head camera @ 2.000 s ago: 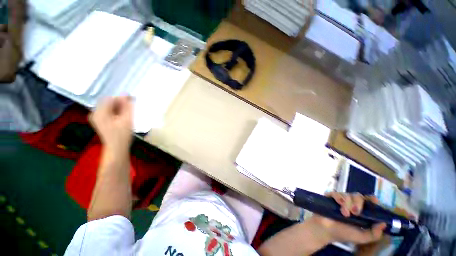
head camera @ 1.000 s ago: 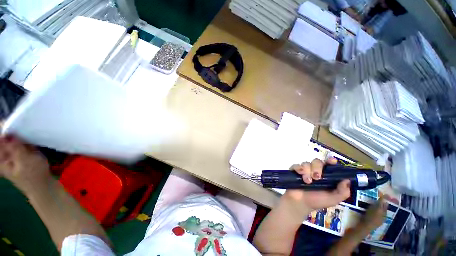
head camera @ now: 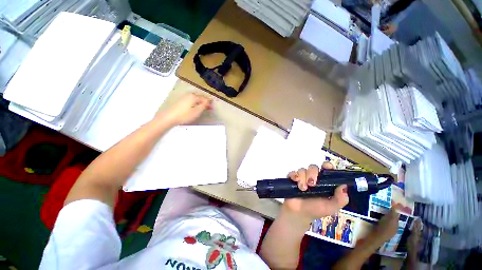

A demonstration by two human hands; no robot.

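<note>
My right hand (head camera: 317, 192) is shut around a black electric screwdriver (head camera: 327, 185), its thin bit pointing left. My left hand (head camera: 194, 108) is over the bench beyond a white board (head camera: 185, 158); its fingers are bent close together, and whether they hold something small cannot be told. The white board lies flat at the bench's front edge, partly under my left forearm. Another white board stack (head camera: 264, 158) lies to its right, with a smaller white piece (head camera: 306, 138) at its far side. The clear box of small metal parts (head camera: 164, 56) stands at the upper left.
A black head strap (head camera: 222, 68) lies on brown cardboard (head camera: 285, 79). White board stacks stand at left (head camera: 61, 63), far side (head camera: 277, 13) and right (head camera: 386, 126). Colourful printed panels (head camera: 333, 228) lie at lower right, near another person's hand (head camera: 388, 224). A red stool (head camera: 63, 198) is at lower left.
The white board in my left hand has come down onto the bench in front of me. My left hand has let it go and moved right, beyond it. The screwdriver has shifted slightly left.
</note>
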